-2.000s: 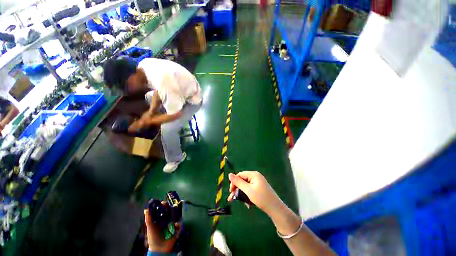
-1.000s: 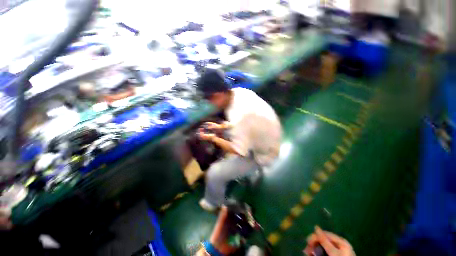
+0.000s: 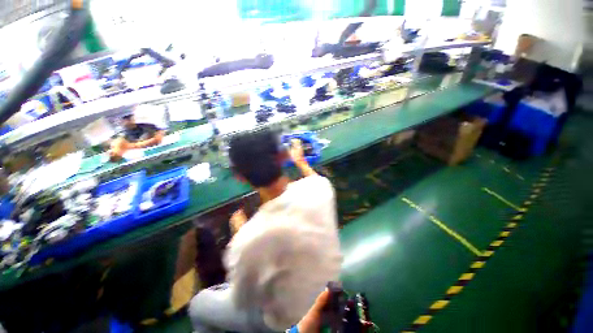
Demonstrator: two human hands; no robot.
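My left hand [image 3: 316, 315] is at the bottom edge, right of centre, partly cut off and blurred. It is shut on black power adapter parts [image 3: 346, 312], which stand up beside the fingers; their exact number and shape are too blurred to tell. A blue cuff or band shows at the wrist. My right hand is out of the picture.
A person in a pale shirt [image 3: 286, 247] sits close in front, one hand in a blue bin [image 3: 311, 160] on the green bench [image 3: 370, 132]. More blue bins [image 3: 162, 209] stand left. An open carton [image 3: 184, 286] is below. Yellow-black tape [image 3: 465, 278] runs right.
The view has swung left towards the bench and come nearer the seated person. That person's arm now reaches into a bin. My right hand has left the picture; my left hand still holds the black parts.
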